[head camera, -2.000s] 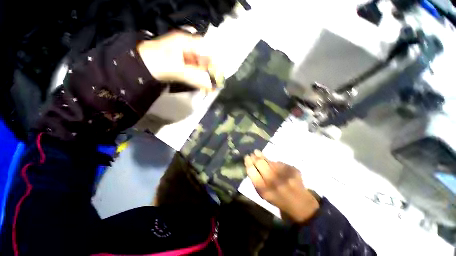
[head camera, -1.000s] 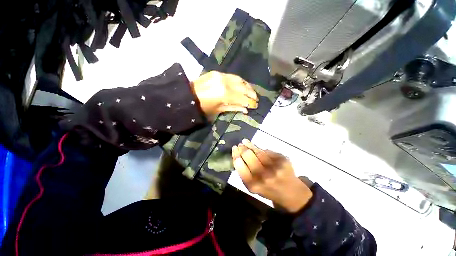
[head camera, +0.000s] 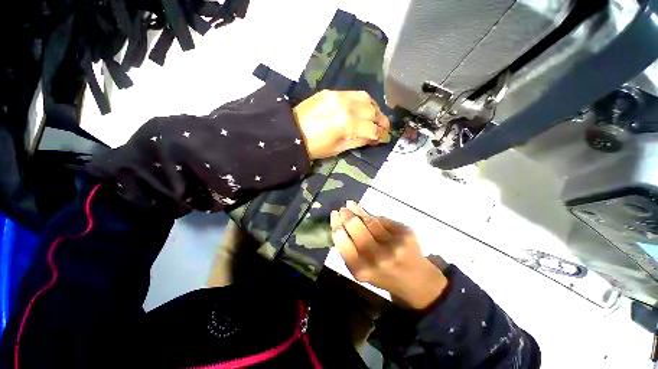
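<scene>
A camouflage panel with dark bands lies on the white table and hangs over its front edge. Its right edge reaches the presser foot and needle area of the sewing machine. My left hand rests on the panel with bent fingers, close to the needle; the fingertips are at a small yellowish spot. My right hand pinches the panel's right edge nearer my body. A short black strap end sticks out on the panel's far left side.
A heap of black straps lies at the far left. The grey machine head covers the upper right. A dark control panel is at the right. A blue bin shows at the left edge. The table's front edge runs below my hands.
My left hand has come down onto the panel and moved right toward the needle. My right hand has shifted slightly left and down along the panel's edge. The view has steadied.
</scene>
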